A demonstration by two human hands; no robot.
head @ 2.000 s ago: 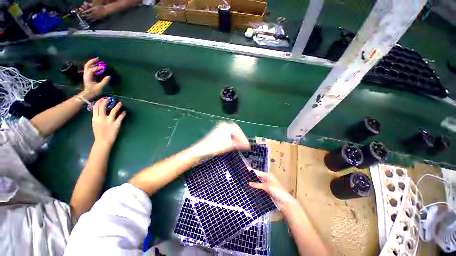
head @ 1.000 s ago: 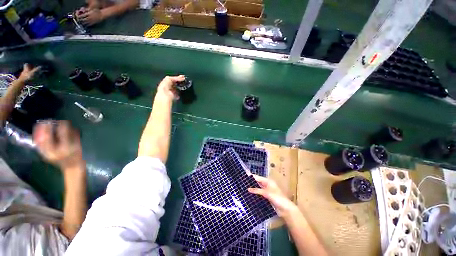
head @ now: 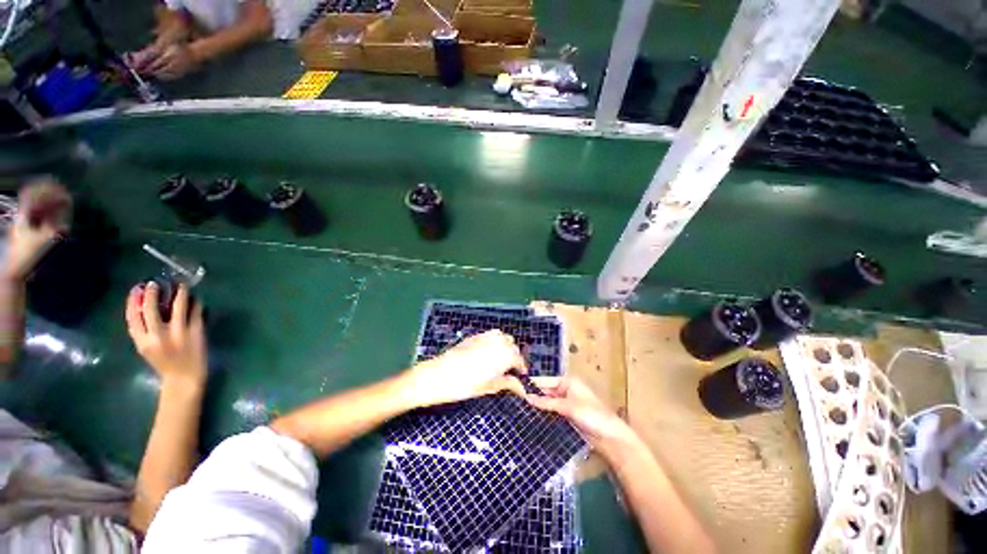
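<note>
A dark gridded adhesive sheet (head: 476, 465) is held tilted in my right hand (head: 584, 417), which grips its upper right edge. My left hand (head: 476, 368) is over the sheet's top corner, its fingertips meeting my right fingertips; a small dark piece shows between them, too small to tell clearly. More gridded sheets (head: 541, 525) lie flat underneath. Black cylindrical units stand on the green conveyor, one (head: 428, 211) ahead of my hands and one (head: 569, 238) further right. Several others, such as this black unit (head: 742, 387), are on the cardboard mat.
A white metal post (head: 693, 162) rises right of centre. White perforated strips (head: 855, 433) and a white fan (head: 952, 460) are at the right. A neighbour's hand (head: 171, 341) holds a dark unit at the left. A divided carton (head: 390, 49) and black tray (head: 844, 135) are across the line.
My left hand has come back from a cylinder on the conveyor to the sheet's top corner. That cylinder stands released. The view has shifted a little, and the neighbour's hands have moved.
</note>
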